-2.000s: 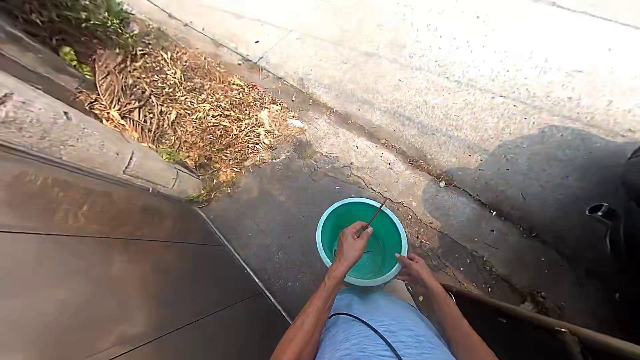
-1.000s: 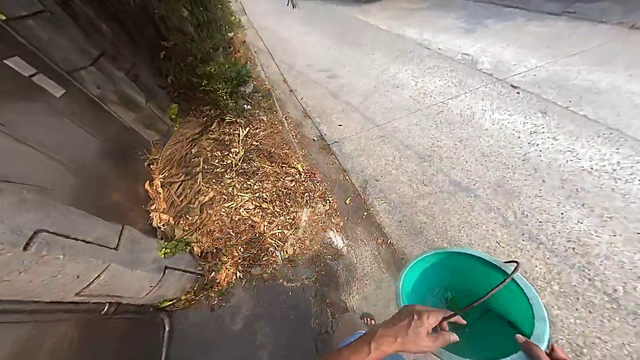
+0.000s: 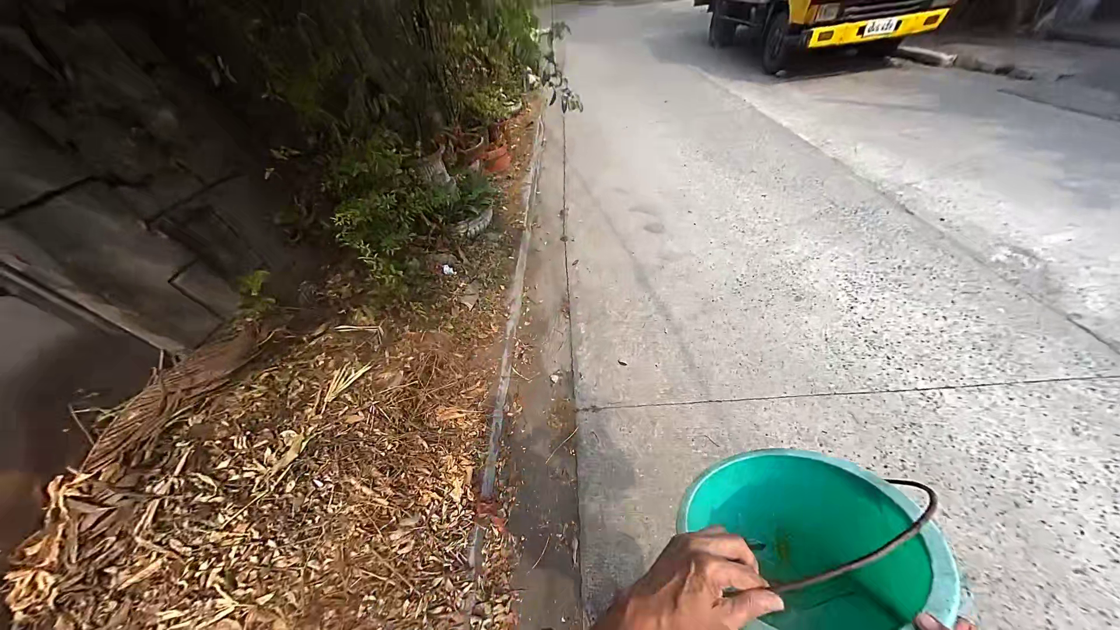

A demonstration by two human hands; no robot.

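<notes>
A green plastic bucket (image 3: 822,525) is at the lower right of the head view, its open top facing me. My left hand (image 3: 700,582) is at its near left rim, with thumb and fingers closed on the bucket's thin curved handle (image 3: 884,551), which arches over the opening to the right. Of my right hand (image 3: 941,622) only fingertips show, at the rim's lower right by the bottom edge of the view; what they grip is hidden. Some small dark bits lie inside the bucket.
A heap of dry leaves (image 3: 332,507) lies at the left beside a narrow concrete curb (image 3: 503,385). Potted plants (image 3: 496,157) and shrubs stand farther along the wall. A yellow truck (image 3: 862,26) is on the concrete road (image 3: 744,306) at the top right.
The view has swung up along the road, bringing the truck and potted plants into sight. The bucket is still with my hands, and my left hand stays on its handle.
</notes>
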